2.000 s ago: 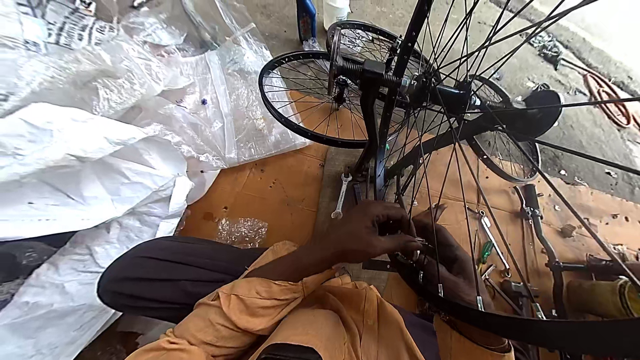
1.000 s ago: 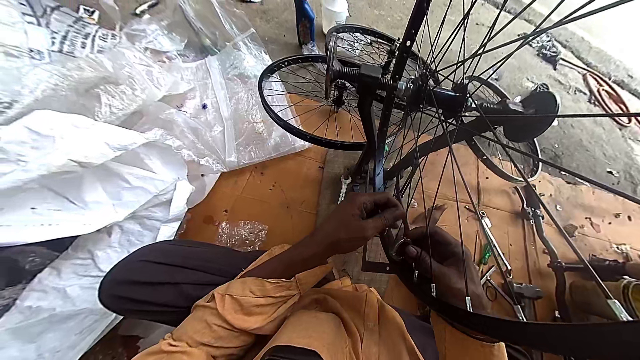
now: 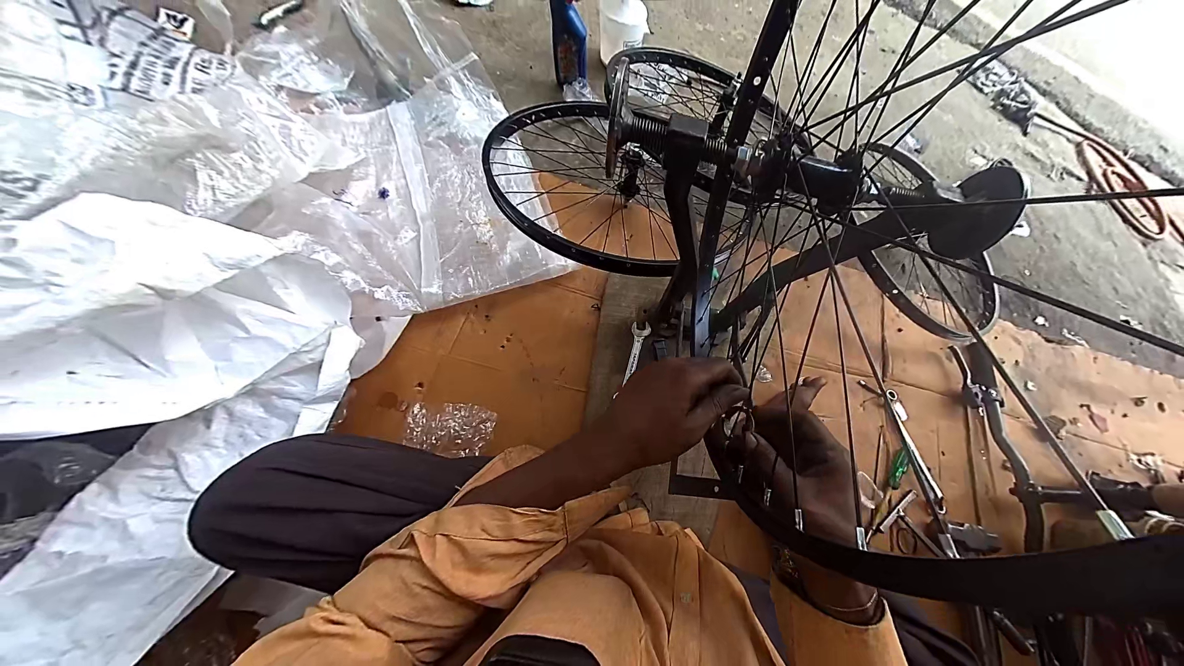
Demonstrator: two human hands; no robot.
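Note:
A black spoked bicycle wheel [image 3: 1008, 581] stands large at the right, held in a black metal stand [image 3: 703, 277] with a threaded axle clamp. My left hand [image 3: 673, 407] reaches in beside the stand's upright, its thumb and fingers pinched together at the spokes close to the rim. Behind the spokes is my right hand [image 3: 800, 453], its fingers bent around the rim's inner side near the left fingertips, one finger raised. Whatever small part lies between the fingertips is too small to tell. Silver spoke nipples [image 3: 798, 519] show along the rim.
Several loose wheels [image 3: 578, 264] lie behind the stand. A combination wrench [image 3: 636, 350] rests left of the upright. A ratchet-like tool [image 3: 911, 444] and a green-handled tool [image 3: 898, 468] lie on cardboard [image 3: 499, 347] at right. Clear plastic sheeting [image 3: 435, 185] spreads left; bottles [image 3: 570, 46] stand behind.
My left hand has shifted from lower beside the rim, first up toward the upright, then back to the spokes by my right hand. The right fingers have changed their bend.

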